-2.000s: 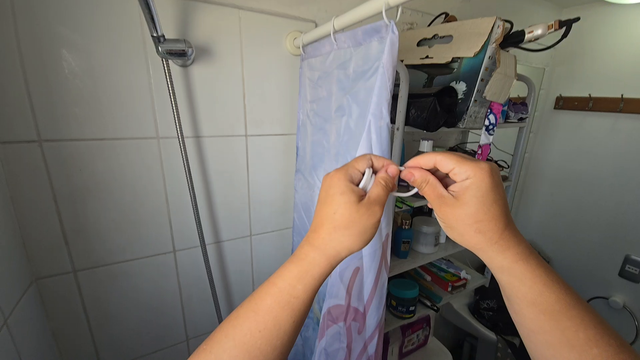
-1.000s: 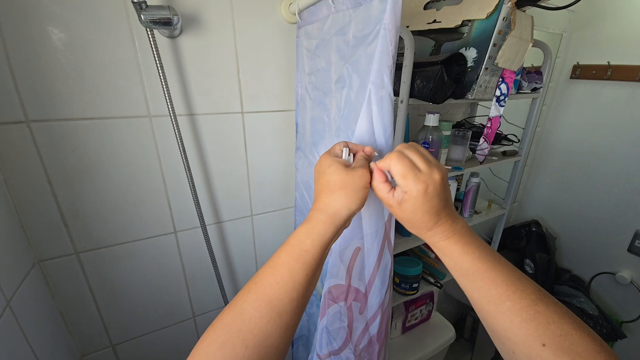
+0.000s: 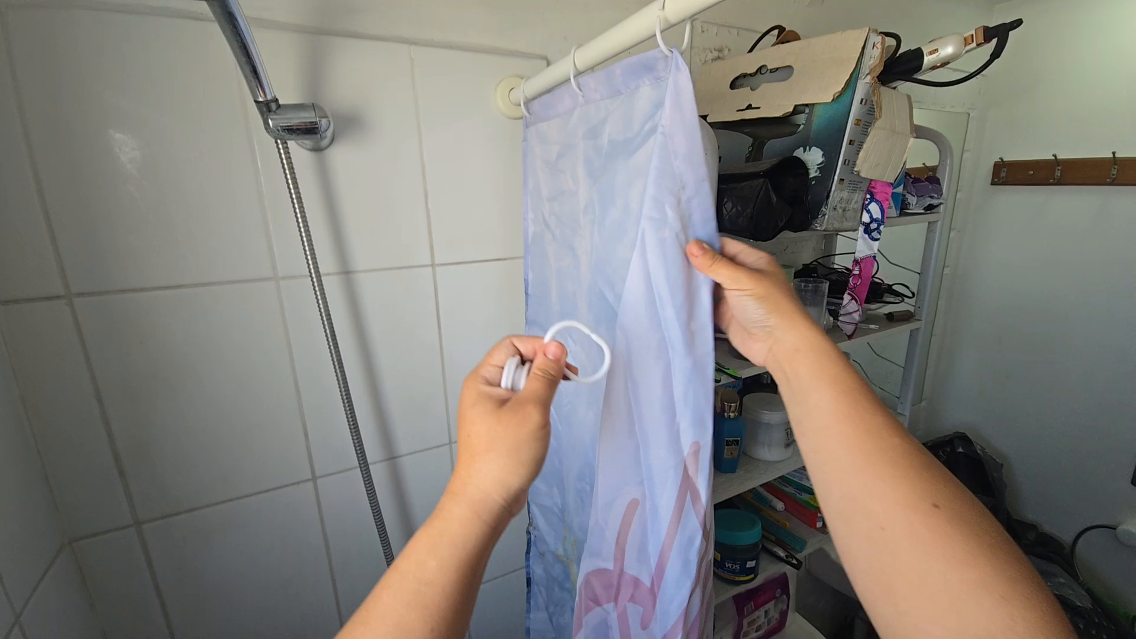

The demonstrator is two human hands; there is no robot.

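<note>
Several white plastic shower curtain rings (image 3: 579,352) are in my left hand (image 3: 515,408); one ring stands out between thumb and forefinger, the others are bunched in the curled fingers. A pale blue and lilac shower curtain (image 3: 603,222) hangs behind them by a few rings from a white curtain rod (image 3: 612,44). At the curtain's right edge is my right hand (image 3: 750,297), its thumb on the front of the cloth and its fingers partly behind the edge. Whether those fingers press on the cloth is hard to tell.
A chrome shower holder (image 3: 302,124) and metal hose (image 3: 328,337) are on the tiled wall at left. Behind the curtain, a white shelf rack (image 3: 927,266) carries a torn cardboard box (image 3: 839,160), jars and bottles. A wooden hook rail (image 3: 1065,170) is on the right wall.
My hands were together at the rings; now they are apart. The right hand has moved to the curtain's right edge, while the left keeps the rings.
</note>
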